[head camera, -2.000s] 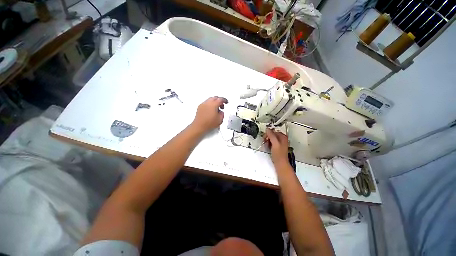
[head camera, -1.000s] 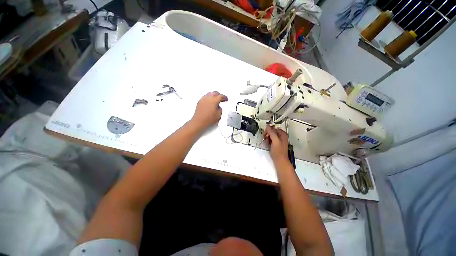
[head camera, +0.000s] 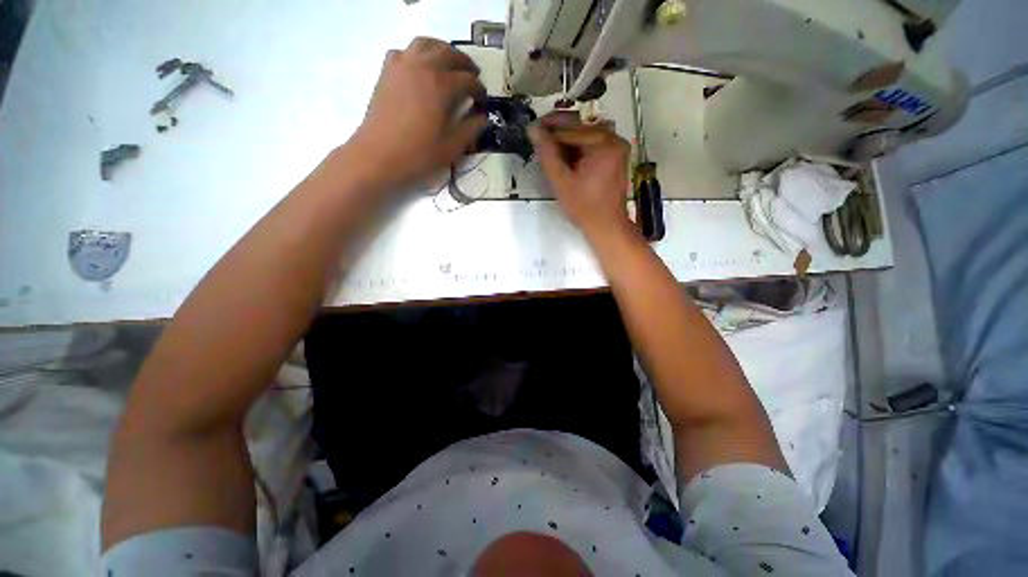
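The dark hook area (head camera: 504, 126) shows in the bed opening under the needle area of the cream machine head (head camera: 778, 45). My left hand (head camera: 419, 111) is at its left edge, fingers curled; whether they pinch anything is hidden. My right hand (head camera: 583, 175) is at its right side, fingertips touching or very near it, closed around what looks like a small tan-handled tool (head camera: 588, 134); its tip cannot be made out. A thin dark thread (head camera: 460, 201) loops on the bed below the opening. A large screwdriver (head camera: 648, 203) with a yellow-and-black handle lies right of my right hand.
On the white table (head camera: 282, 68) at left lie a grey half-moon needle plate (head camera: 99, 254), a small dark block (head camera: 117, 159) and a branched metal piece (head camera: 189, 81). White cloth scraps (head camera: 798, 201) and dark looped handles (head camera: 848, 223) are at the right end.
The view has moved closer and tilted down. My left hand has moved right, from the table onto the left edge of the hook opening. My right hand has moved up to the hook.
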